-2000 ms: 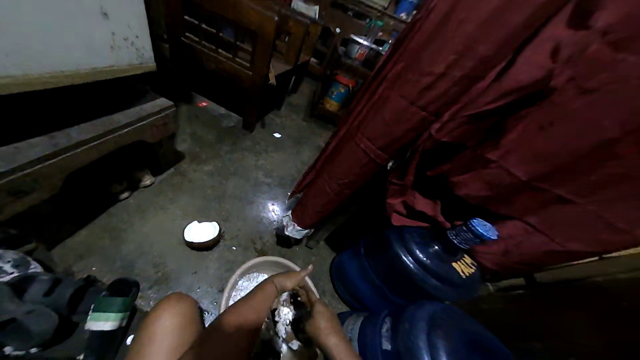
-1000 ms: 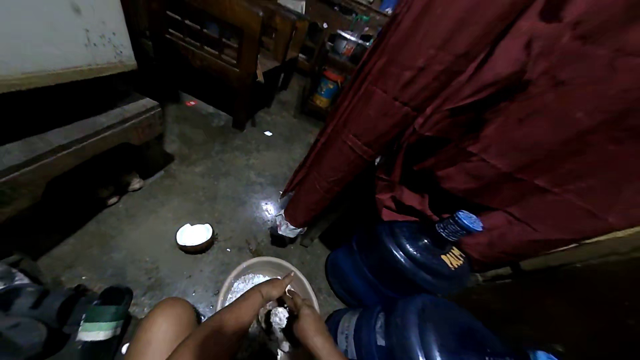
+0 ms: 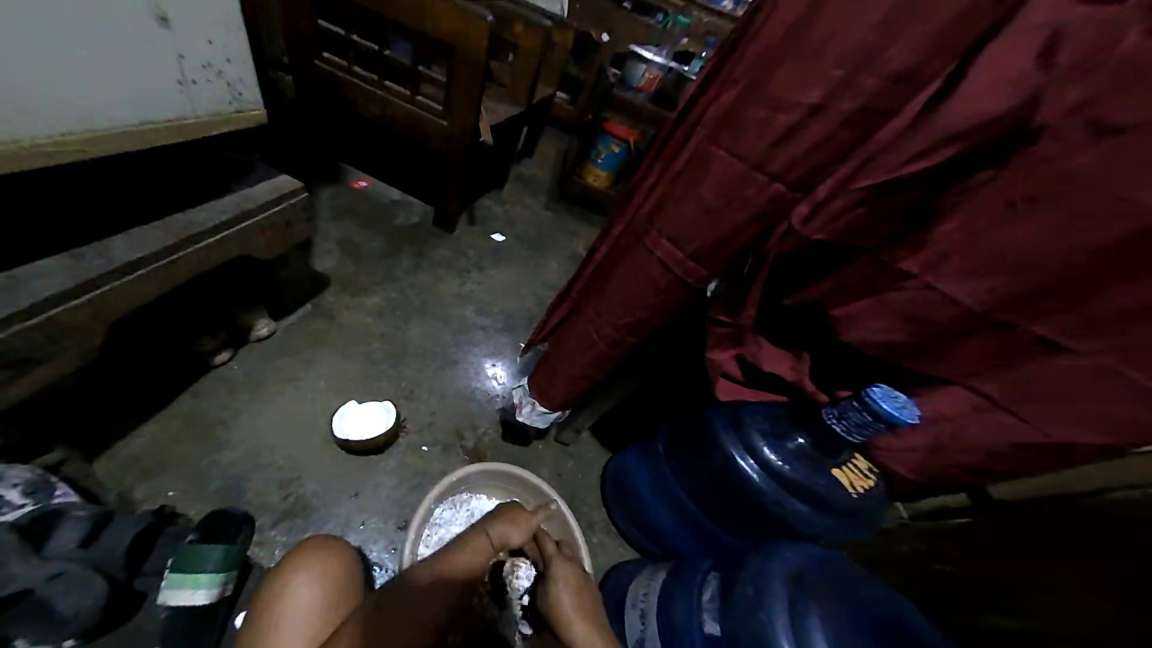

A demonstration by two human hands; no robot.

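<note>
My left hand [image 3: 515, 529] reaches over a pale plastic basin [image 3: 421, 514], its thumb extended beside my right hand [image 3: 571, 587]. Their fingers meet around a dark piece with white bits [image 3: 519, 578], which looks like coconut; its lower part is in shadow and partly covered by the hands. White shreds [image 3: 459, 517], like grated coconut, lie in the basin's left side. A coconut half [image 3: 364, 427] with white flesh rests cut side up on the floor, beyond the basin and to its left.
Large blue water jugs [image 3: 747, 477] lie right of the basin, below a dark red curtain [image 3: 684, 243]. At lower left is a green-striped slipper [image 3: 202, 571], near my bent knee. Wooden furniture [image 3: 387, 90] stands farther back, and a low ledge [image 3: 162, 243] runs along the left.
Both hands stay together over the basin, with small shifts of the fingers. The coconut half remains on the floor.
</note>
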